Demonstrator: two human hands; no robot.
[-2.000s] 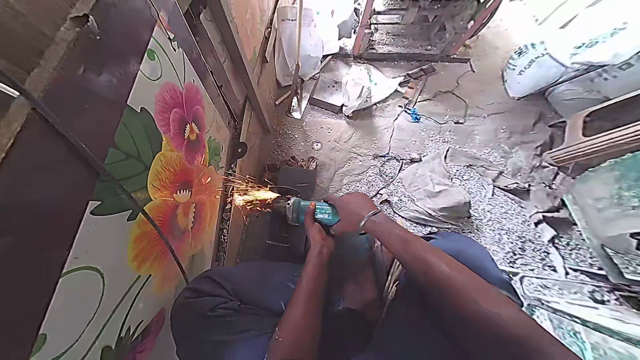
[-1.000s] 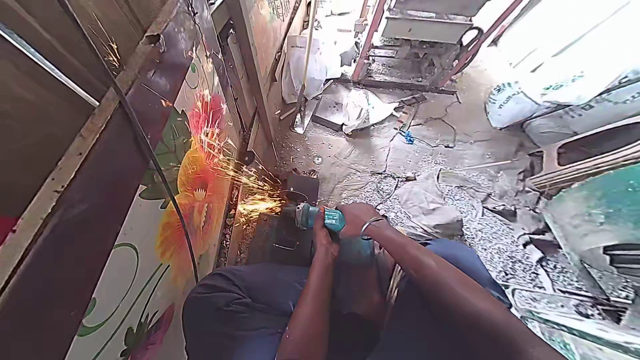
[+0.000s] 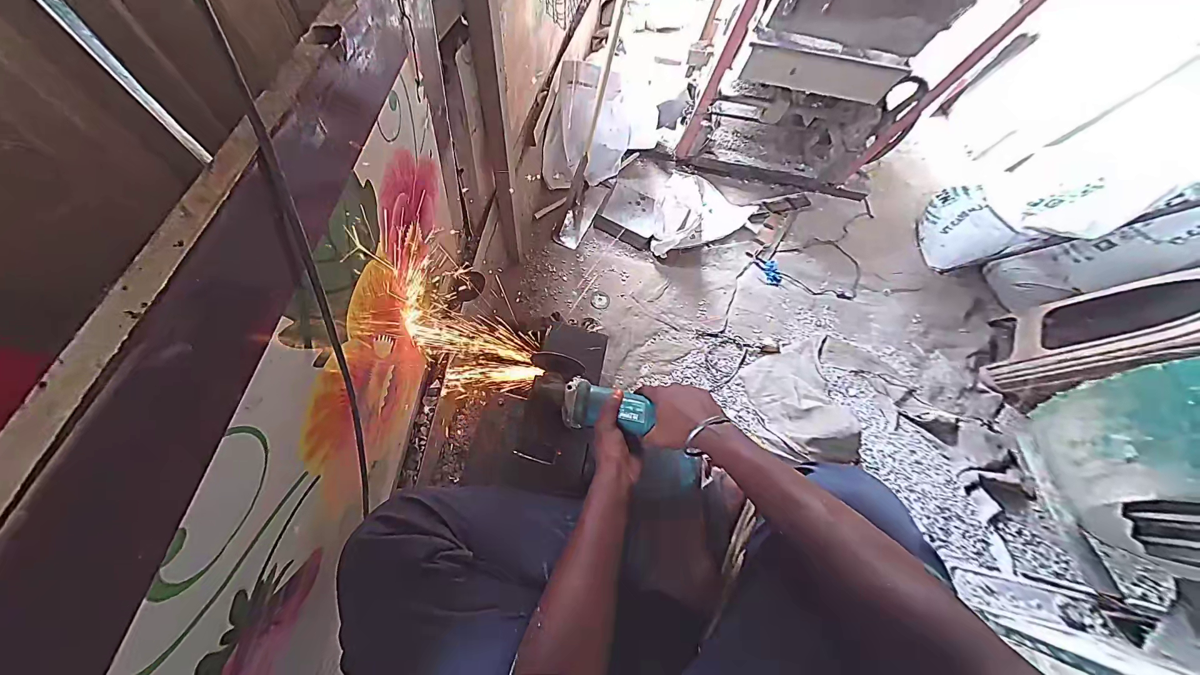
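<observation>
A teal angle grinder (image 3: 614,411) is held in both hands at the middle of the head view. My left hand (image 3: 614,441) wraps the front of its body. My right hand (image 3: 680,415), with a metal bangle at the wrist, grips its rear. The grinder's disc (image 3: 557,364) meets a dark metal piece (image 3: 579,349) low between the legs; the exact contact point is hidden by glare. Orange sparks (image 3: 478,349) fly left from it onto a flower-painted panel (image 3: 253,469).
A black cable (image 3: 323,300) hangs in front of the panel. White sacks (image 3: 1078,267) lie at the right, above a wooden frame (image 3: 1106,323). A crumpled cloth (image 3: 797,398), cords and debris cover the floor. A red-framed metal machine (image 3: 825,66) stands at the back.
The sparks spread wider and now reach farther across the painted flowers. Both hands stay on the grinder.
</observation>
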